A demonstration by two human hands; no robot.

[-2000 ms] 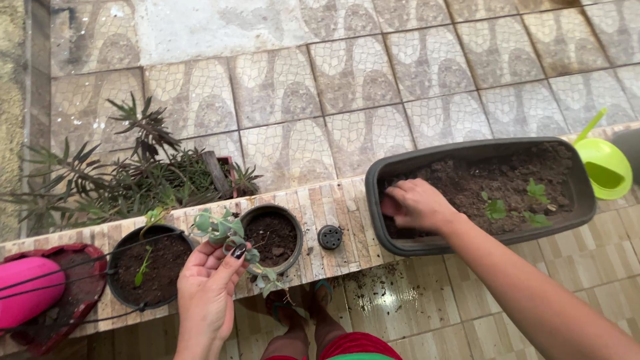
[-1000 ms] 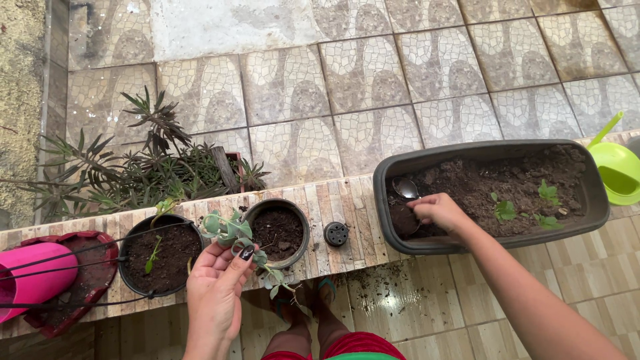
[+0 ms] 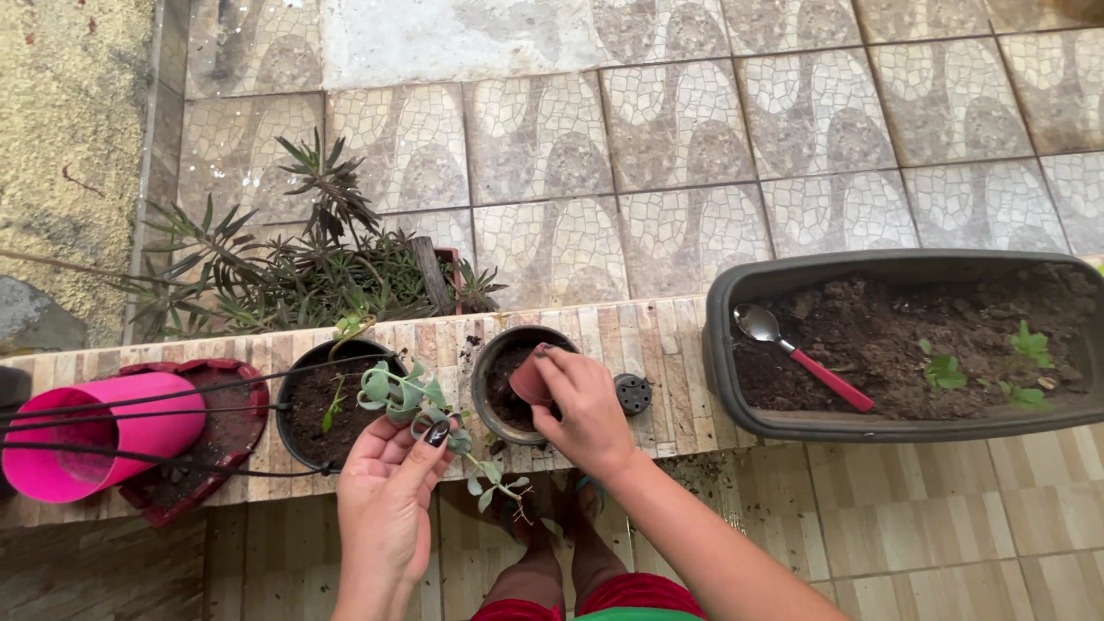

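Observation:
In the head view, my left hand (image 3: 397, 483) holds a pale green succulent cutting (image 3: 405, 392) between thumb and fingers; its thin rooted end trails down to the right. My right hand (image 3: 586, 414) grips a small reddish-brown plastic pot (image 3: 530, 379), tilted over the round dark pot (image 3: 486, 405) of soil on the tiled ledge. Right of this pot is a small black perforated pot (image 3: 633, 394). A spoon with a red handle (image 3: 828, 378) lies on the soil in the long grey planter (image 3: 802, 429), where small green seedlings (image 3: 944, 372) grow.
Left on the ledge (image 3: 673, 345) are a black hanging pot (image 3: 297, 431) with a seedling, a dark red tray (image 3: 250, 397) and a bright pink pot (image 3: 164, 414) on its side. Black cords cross above them. A bushy plant (image 3: 328, 276) stands behind the ledge.
My right hand has moved left from the long planter to the round pot and now holds the small reddish-brown pot. The spoon rests in the planter. My left hand keeps hold of the cutting.

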